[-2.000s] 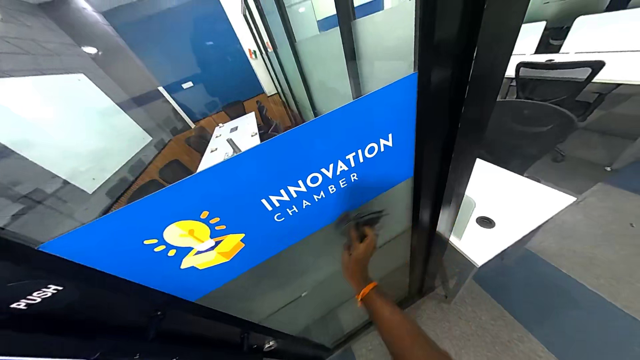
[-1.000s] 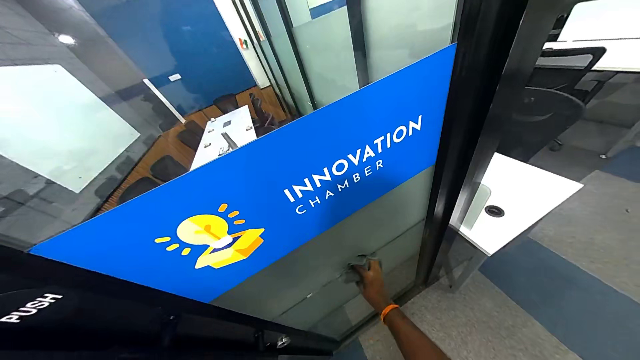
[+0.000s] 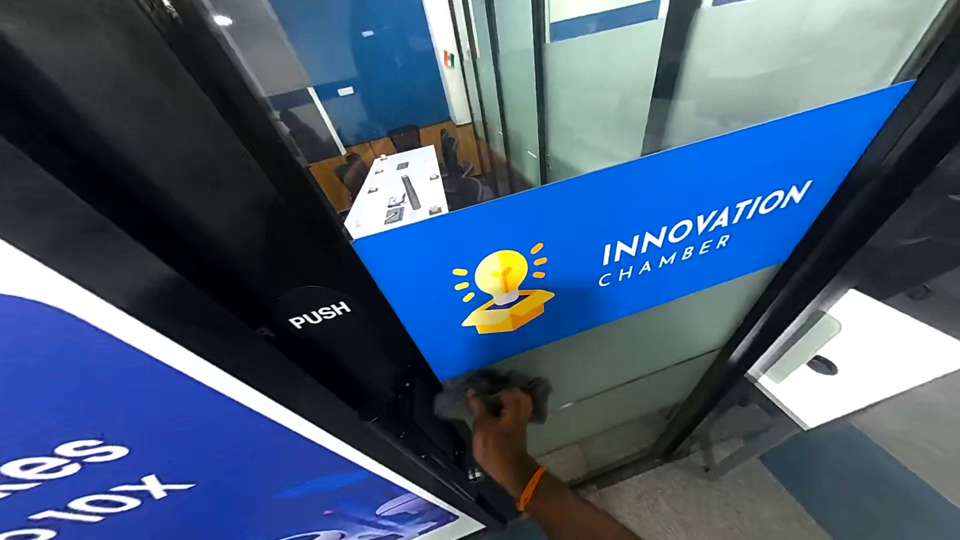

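My right hand (image 3: 504, 435), with an orange band at the wrist, is shut on a dark grey cloth (image 3: 491, 396). The crumpled cloth lies against the frosted lower part of a glass door (image 3: 637, 352), beside its dark left frame. Just above it runs the lower edge of a blue sign (image 3: 690, 180) with white writing, a yellow light bulb and a box. My left hand is out of view.
A black door frame (image 3: 300, 247) and a purple-blue poster (image 3: 187, 450) stand at left. A white desk (image 3: 885, 360) is at right. Behind the glass are a long white table (image 3: 386, 184) and several dark chairs.
My right hand has moved with the cloth along the glass, from below the sign's writing to near the door's left frame. The view has swung left.
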